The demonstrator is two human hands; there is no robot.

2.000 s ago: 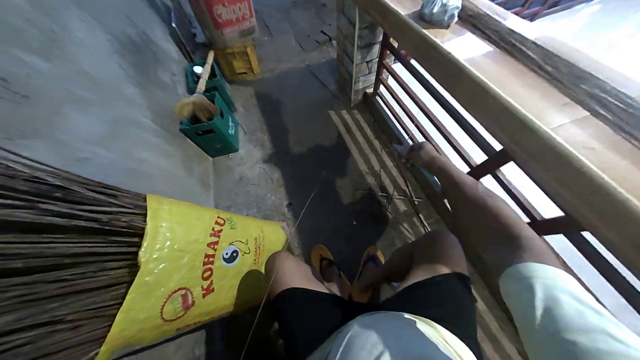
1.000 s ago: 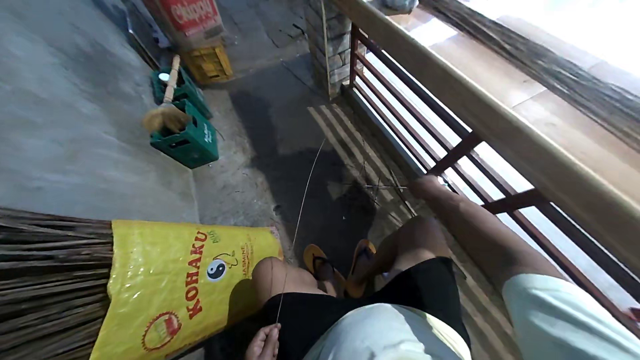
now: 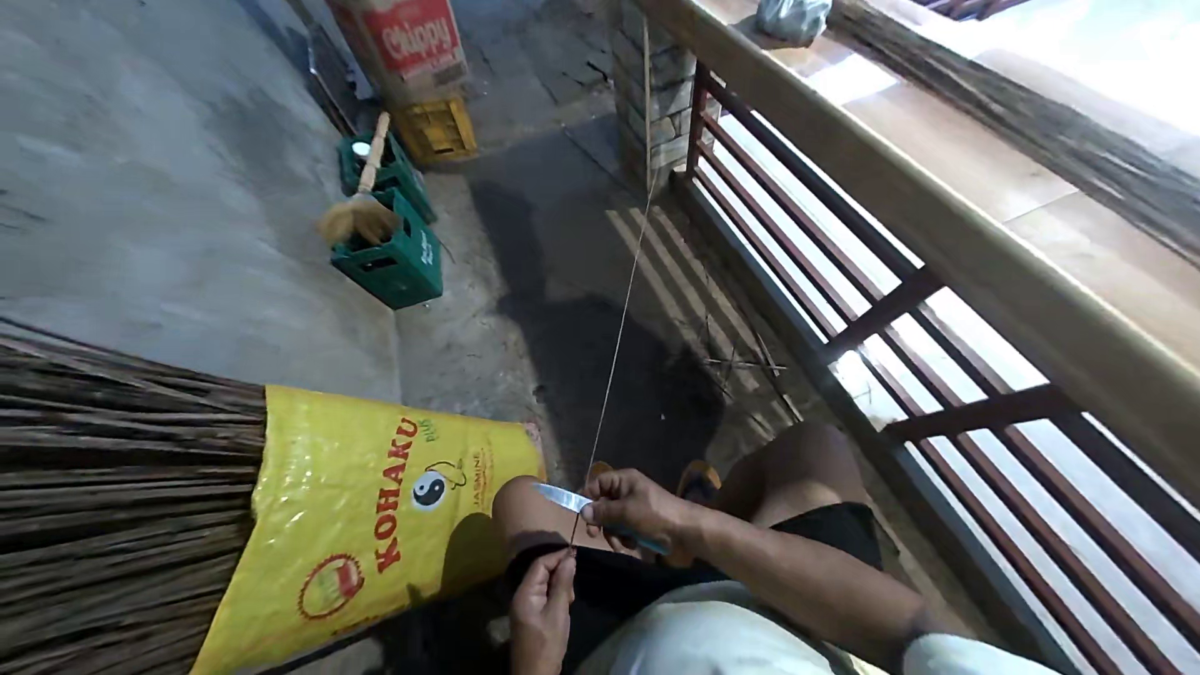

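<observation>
My right hand point(image 3: 633, 511) grips a knife point(image 3: 561, 497) above my lap, its blade pointing left and its handle mostly within the fingers. Just below it, my left hand point(image 3: 546, 595) pinches the lower end of a long thin stick point(image 3: 614, 361). The blade lies across this stick near my fingers, and the stick rises away from me toward the stone pillar. To the left, a yellow sack point(image 3: 375, 506) holds a large bundle of thin brown sticks point(image 3: 122, 497).
Green crates point(image 3: 398, 262) with a brush point(image 3: 361, 217) on top stand by the wall. Behind them a cardboard box point(image 3: 412, 47) rests on a yellow crate point(image 3: 436, 131). A railing point(image 3: 900, 216) runs along the right. Cut sticks point(image 3: 741, 364) lie on the floor.
My right hand has come from beside the railing to my lap, where the knife now shows. My left hand, out of view two seconds ago, has risen into view with the stick.
</observation>
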